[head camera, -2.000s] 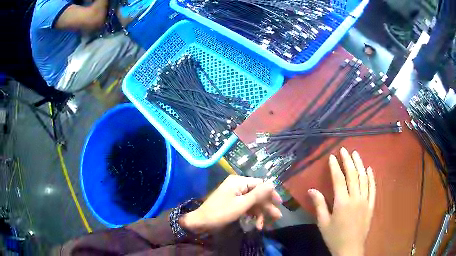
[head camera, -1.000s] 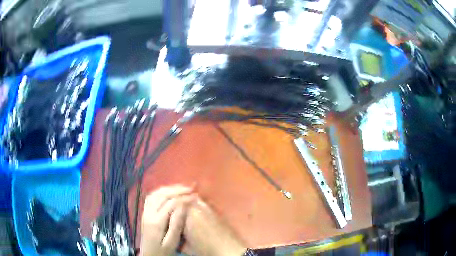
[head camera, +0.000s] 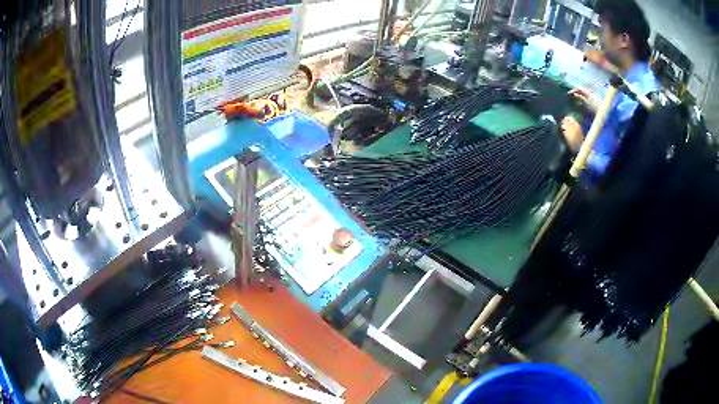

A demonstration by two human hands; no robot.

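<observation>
Neither of my hands is in the picture. Nearest in front, two silver-grey slotted bars lie at an angle to each other on the orange mat (head camera: 347, 357): one bar (head camera: 288, 351) is further back and the other bar (head camera: 264, 377) nearer. A pile of thin black cables (head camera: 138, 316) with small silver ends lies at the left of the mat, below the holed steel plate. Some cable ends point towards the bars.
A holed steel plate (head camera: 118, 241) is at left. A grey upright post (head camera: 247, 221) stands before the blue control panel (head camera: 303, 229). Beyond are a green table (head camera: 493, 248) heaped with long black cables, a cable rack (head camera: 591, 134), a person (head camera: 631, 79) and a blue tub (head camera: 528, 387).
The view has swung to the right, from the baskets and mat to the control panel, green table and rack. My hands, seen over the mat before, are out of the picture.
</observation>
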